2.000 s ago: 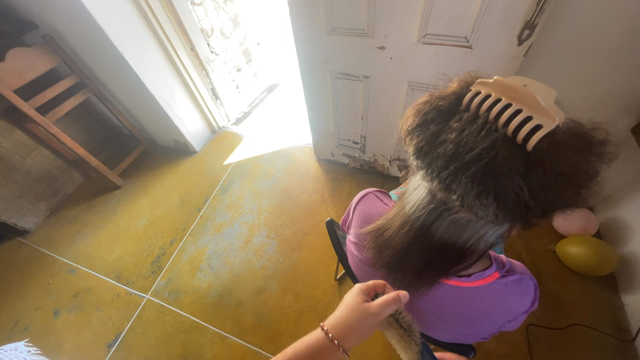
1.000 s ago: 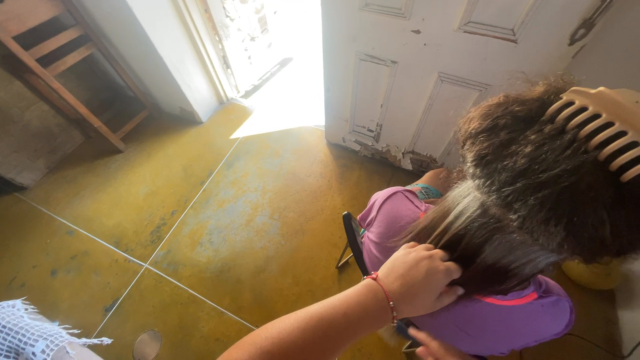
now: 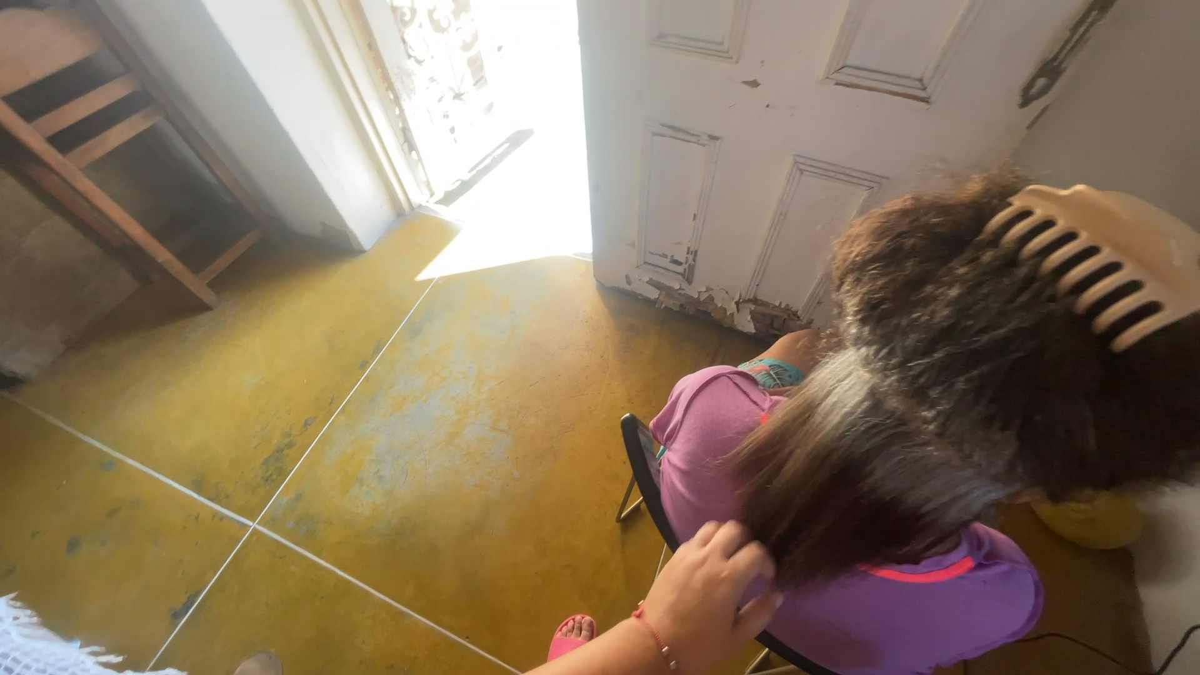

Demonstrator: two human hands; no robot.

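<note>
A person sits with their back to me, wearing a purple shirt point(image 3: 900, 609) with a pink neckline. A beige claw clip point(image 3: 1097, 253) gathers the fuller, frizzy hair point(image 3: 947, 328) at the top of the head. Below it hangs a smoother, straight section of dark hair point(image 3: 834, 478). My left hand point(image 3: 717, 586), with a red beaded bracelet at the wrist, is at the lower left edge of this section, its fingers curled. Whether hair is between those fingers cannot be told. My right hand is out of view.
The person sits on a black-framed chair point(image 3: 645, 464). Beyond them stands a white panelled door point(image 3: 694, 169) with peeling paint, beside a bright doorway. A wooden chair point(image 3: 112, 187) is at the upper left. A yellow balloon point(image 3: 1092, 518) and a cord point(image 3: 1078, 642) lie at the right.
My left hand has moved from on top of the straight hair to its lower left edge. The other hand, partly visible at the bottom a second ago, has left the view.
</note>
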